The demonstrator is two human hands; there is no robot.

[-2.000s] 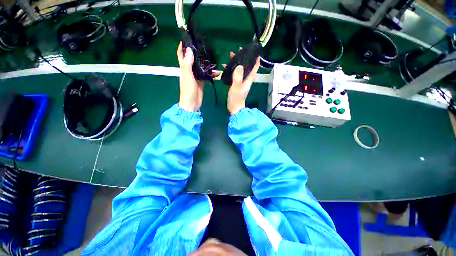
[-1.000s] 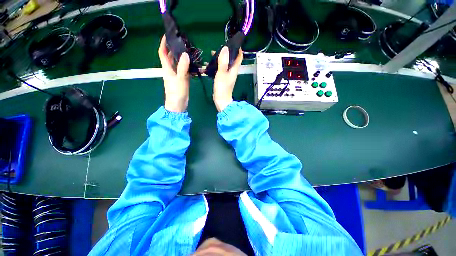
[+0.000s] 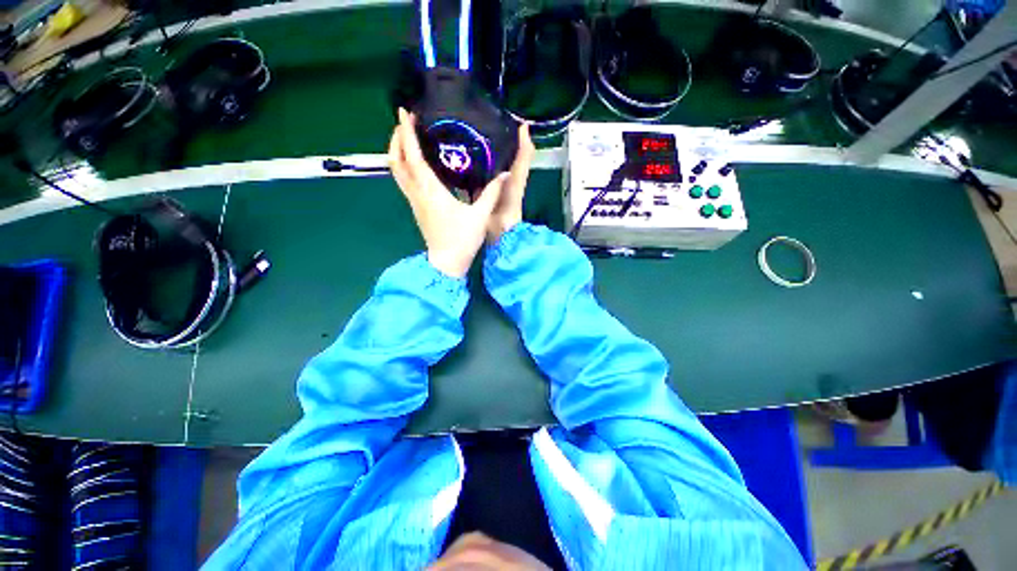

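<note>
A black headset (image 3: 455, 106) is in both my hands at the top centre, cut off by the upper edge. Its outward ear cup glows with a white logo inside a blue-purple ring, and two headband strips glow blue-white. My left hand (image 3: 437, 206) holds the ear cup from the left and below. My right hand (image 3: 510, 190) holds it from the right, partly hidden behind it. The white headset tester (image 3: 652, 206) stands to the right with two lit red digit rows. A black cable crosses its front.
Another headset (image 3: 167, 273) lies on the bench at left with its connector beside it. A tape roll (image 3: 786, 262) lies right of the tester. A blue tray (image 3: 50, 335) is at far left. Several headsets sit on the conveyor behind the pale rail (image 3: 290, 167).
The held headset has turned so one ear cup's lit logo faces me, and my hands have come together. The strips went from pale to pink to blue-white. The tester's digits have changed.
</note>
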